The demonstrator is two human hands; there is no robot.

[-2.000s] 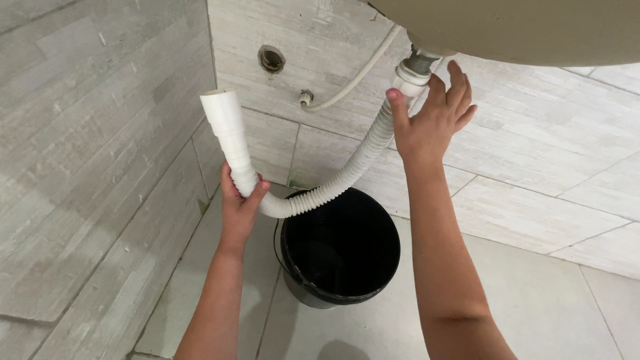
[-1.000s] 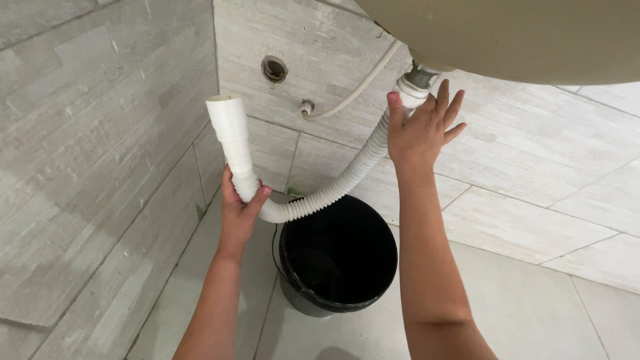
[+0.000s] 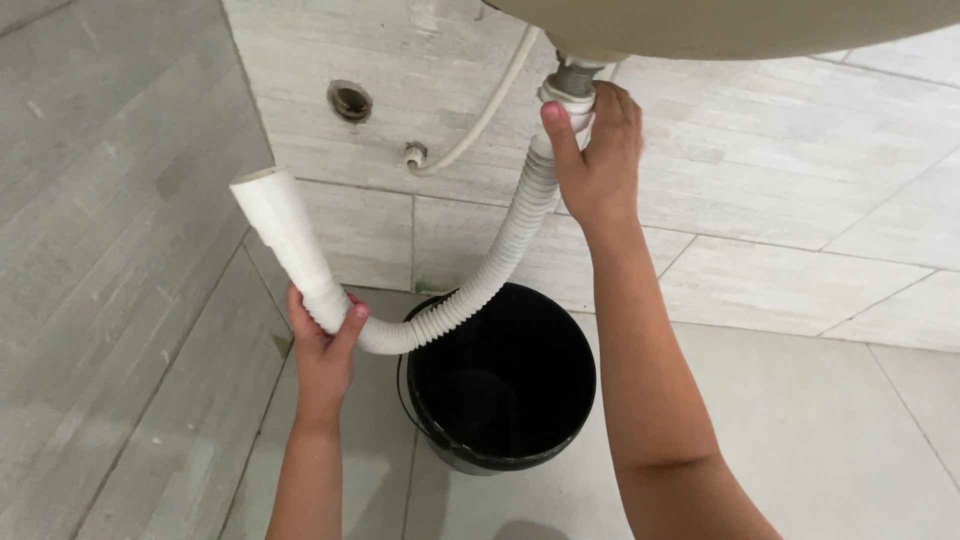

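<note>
A white corrugated plastic drain hose (image 3: 480,289) hangs in a curve from the threaded drain outlet (image 3: 576,75) beneath a basin (image 3: 720,26). My left hand (image 3: 326,341) holds the hose near its free end, where a smooth white sleeve (image 3: 277,206) points up and to the left with its mouth uncovered. Around the white coupling nut (image 3: 568,105) at the top of the hose is my right hand (image 3: 604,154), thumb on the near side and fingers curled behind on the right. Those fingertips are partly hidden.
A black bucket (image 3: 502,375) with a wire handle stands on the tiled floor (image 3: 787,420) below the hose. In the tiled wall are a round drain hole (image 3: 350,101) and a fitting (image 3: 415,154) with a thin white supply hose (image 3: 491,109). Another tiled wall (image 3: 112,225) rises at the left.
The fingers of my right hand, spread beside the coupling nut in the earlier frames, are now closed around it. My left hand keeps its hold on the hose.
</note>
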